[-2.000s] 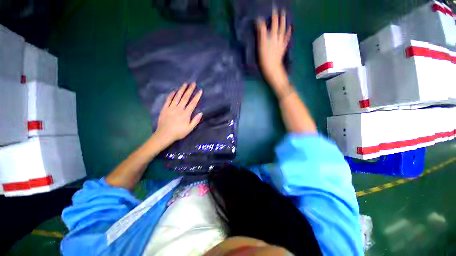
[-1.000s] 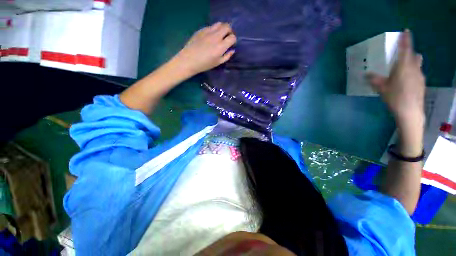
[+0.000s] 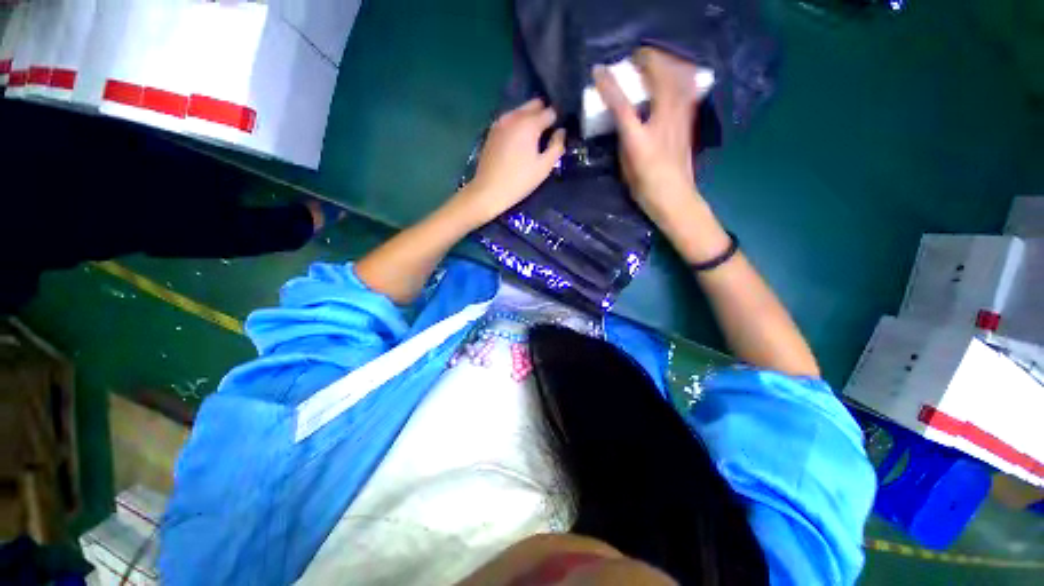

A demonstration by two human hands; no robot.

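A stack of dark poly mailers (image 3: 561,223) lies in front of me, its layered edges glinting nearest my body. The top mailer (image 3: 550,52) has its mouth open. My right hand (image 3: 658,132) grips a white product box (image 3: 600,105), partly inside the mailer's mouth; my fingers and the bag hide much of the box. My left hand (image 3: 521,155) is at the left edge of the mailer's mouth, fingers curled on the plastic.
White boxes with red bands stand at the upper left (image 3: 218,69) and at the right (image 3: 962,275). A blue stool or crate (image 3: 933,492) is below the right boxes. A person's dark-clothed arm or leg (image 3: 229,223) shows at left. Brown cartons (image 3: 143,441) are at lower left.
My right hand has moved left from the right-hand boxes to the mailer, now with a white box. The top mailer's mouth has opened. The single box on the right is gone from its place.
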